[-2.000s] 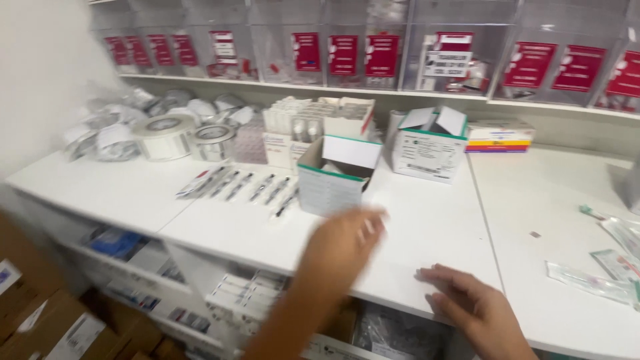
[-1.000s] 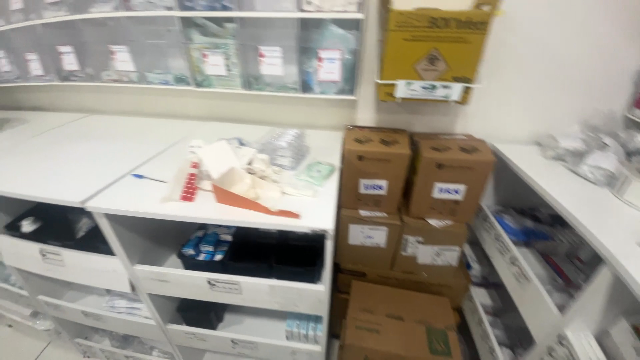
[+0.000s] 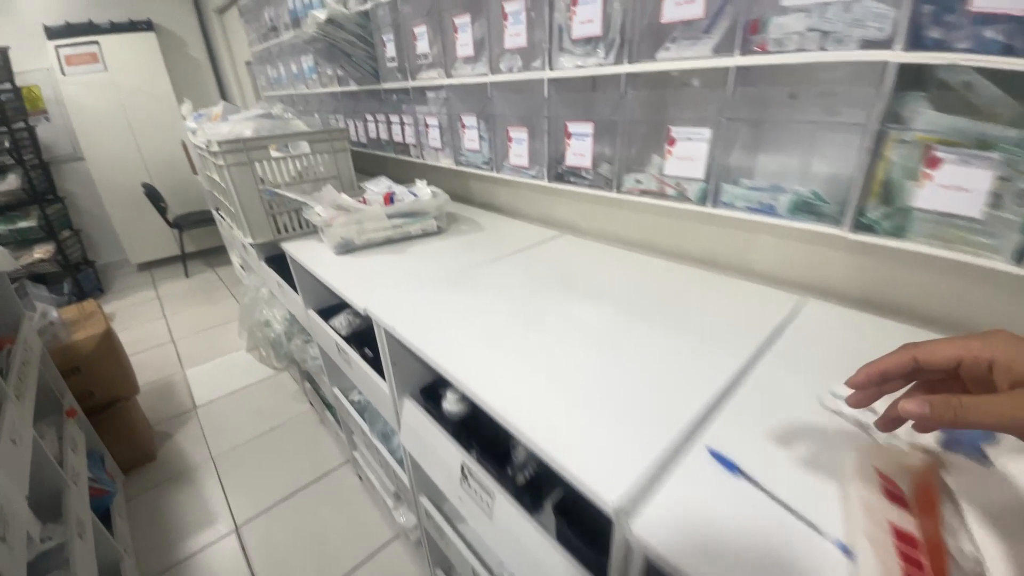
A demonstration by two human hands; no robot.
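Observation:
My right hand [image 3: 944, 388] reaches in from the right edge, palm down, fingers bent and apart, with nothing plainly held. It hovers over the white counter [image 3: 640, 344]. Just under its fingertips is a thin whitish item [image 3: 852, 412], too blurred to name. Below the hand lies a pale package with red marks and an orange strip [image 3: 904, 512], cut off by the frame's bottom. A small blue object [image 3: 968, 444] shows beneath the palm. Left of the package a blue pen [image 3: 780, 500] lies on the counter. My left hand is out of view.
Clear labelled bins [image 3: 512, 148] line the wall above the counter. At its far end stand a filled clear plastic tub [image 3: 384, 220] and a grey crate [image 3: 280, 172]. Open bins [image 3: 512, 456] sit beneath the counter. Left are a tiled floor [image 3: 232, 416], cardboard boxes [image 3: 92, 352] and a chair [image 3: 188, 216].
The view has swung from the counter with boxes and syringes to another counter. Both hands showed two seconds ago and neither one second ago; now my right hand is in view.

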